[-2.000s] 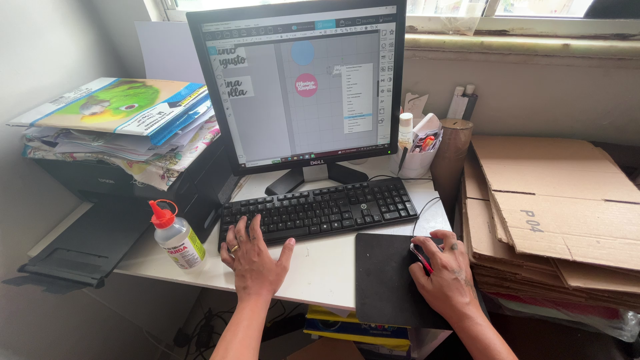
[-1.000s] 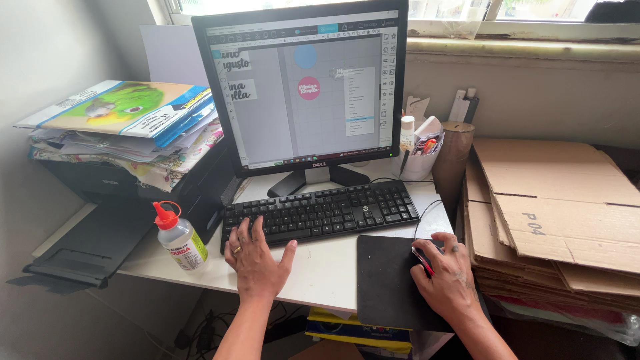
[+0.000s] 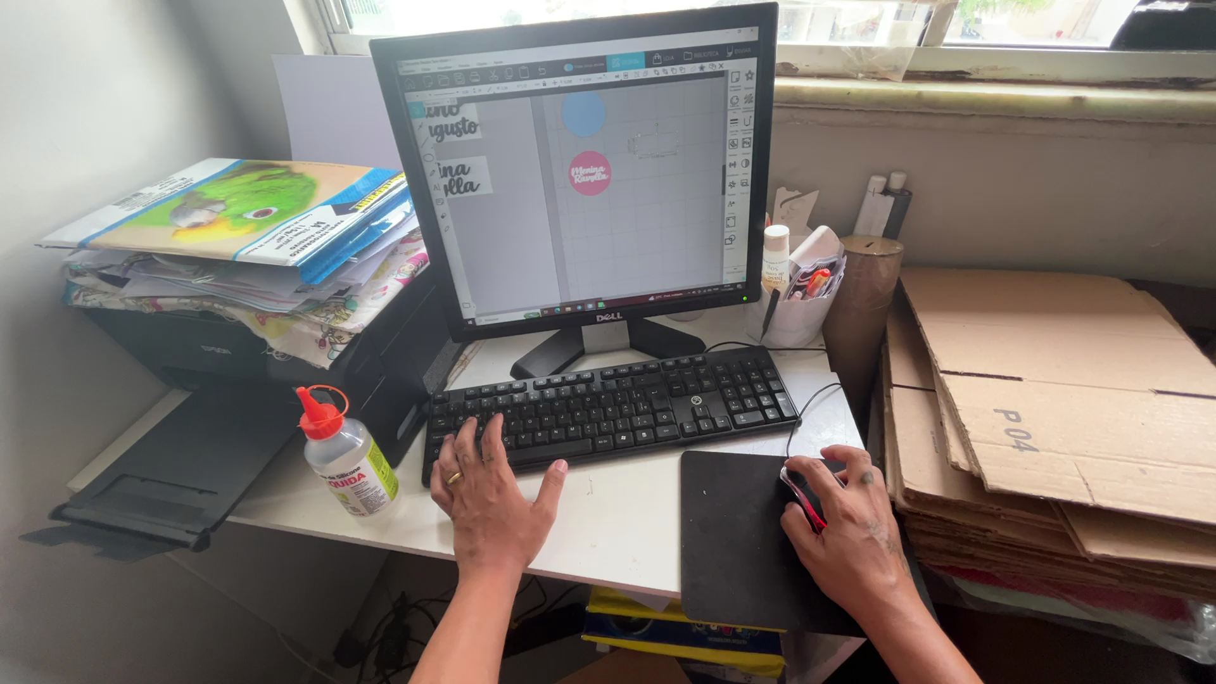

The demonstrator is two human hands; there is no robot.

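My left hand (image 3: 496, 508) rests with fingers spread on the lower left keys of a black keyboard (image 3: 608, 408), a ring on one finger. My right hand (image 3: 848, 532) is closed over a black and red computer mouse (image 3: 806, 494) on a black mouse pad (image 3: 731, 551). Behind the keyboard stands a Dell monitor (image 3: 646, 228). Its screen shows a design program with a blue circle, a pink circle bearing lettering, black script lettering at the left and a faint outlined shape. Left of my left hand, a clear glue bottle (image 3: 353, 465) with a red cap stands upright.
An Epson printer (image 3: 228, 351) at the left carries papers and a parrot-picture packet (image 3: 237, 209). Right of the monitor are a white cup (image 3: 793, 318) of stationery and a brown cardboard tube (image 3: 860, 304). Flattened cardboard boxes (image 3: 1073, 380) are stacked at the right. Cables (image 3: 394, 627) hang below the desk.
The pop-up menu seen on the screen in the earlier frames has gone, and the faint outlined shape now shows there. Both hands have stayed in about the same places.
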